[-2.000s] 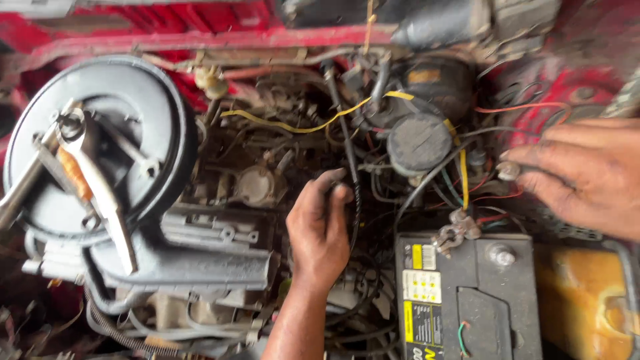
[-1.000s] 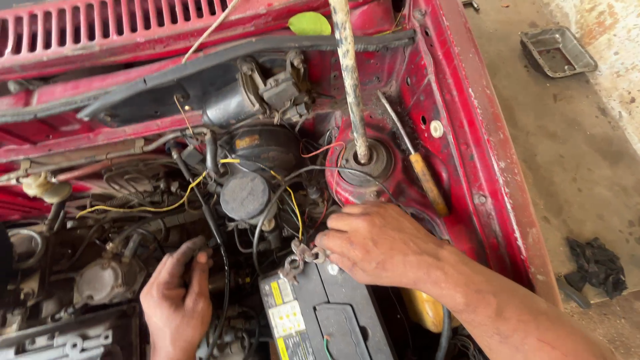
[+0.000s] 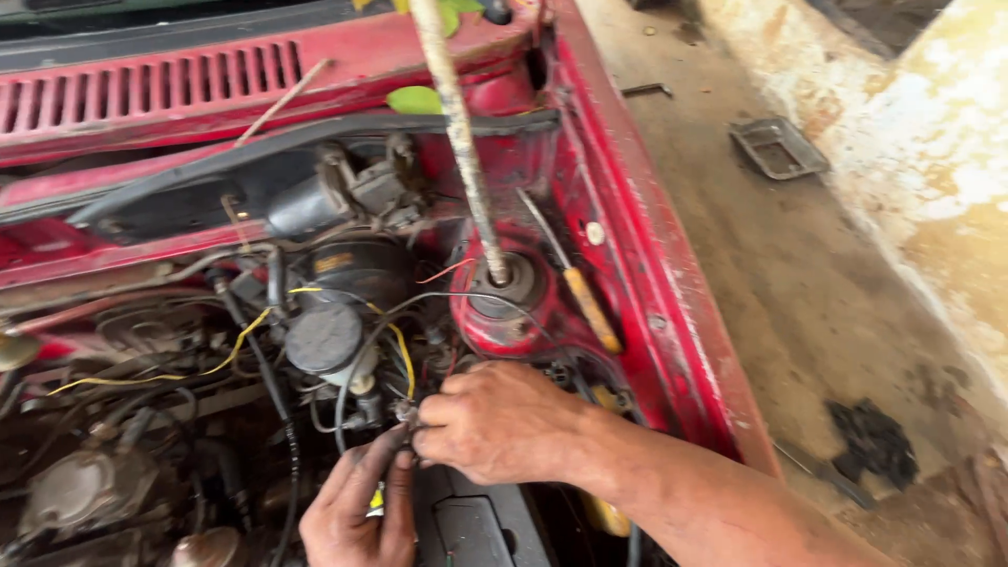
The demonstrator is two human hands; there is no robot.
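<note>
My left hand [image 3: 366,500] and my right hand [image 3: 504,425] meet at the rear corner of a car battery [image 3: 480,524]. Between their fingertips is a metal battery cable clamp [image 3: 407,413], largely covered by the fingers. My right hand's fingers are closed on it, while my left thumb and forefinger touch its near side. A yellow wire [image 3: 405,354] runs down to the clamp. Just behind and left of my hands is a round-capped fluid reservoir [image 3: 323,339]. A thin black cable [image 3: 441,295] arches behind my right hand.
A prop rod [image 3: 465,142] stands in the strut tower [image 3: 512,295]. Beside it on the red inner fender lies a screwdriver with a worn yellow handle [image 3: 591,307]. The engine [image 3: 79,488] fills the left. A metal tray [image 3: 780,148] and a black cloth [image 3: 874,441] lie on the floor.
My left hand has moved right, from beside the black cable to the battery clamp, where it meets my right hand. The view has swung right since the oldest frame.
</note>
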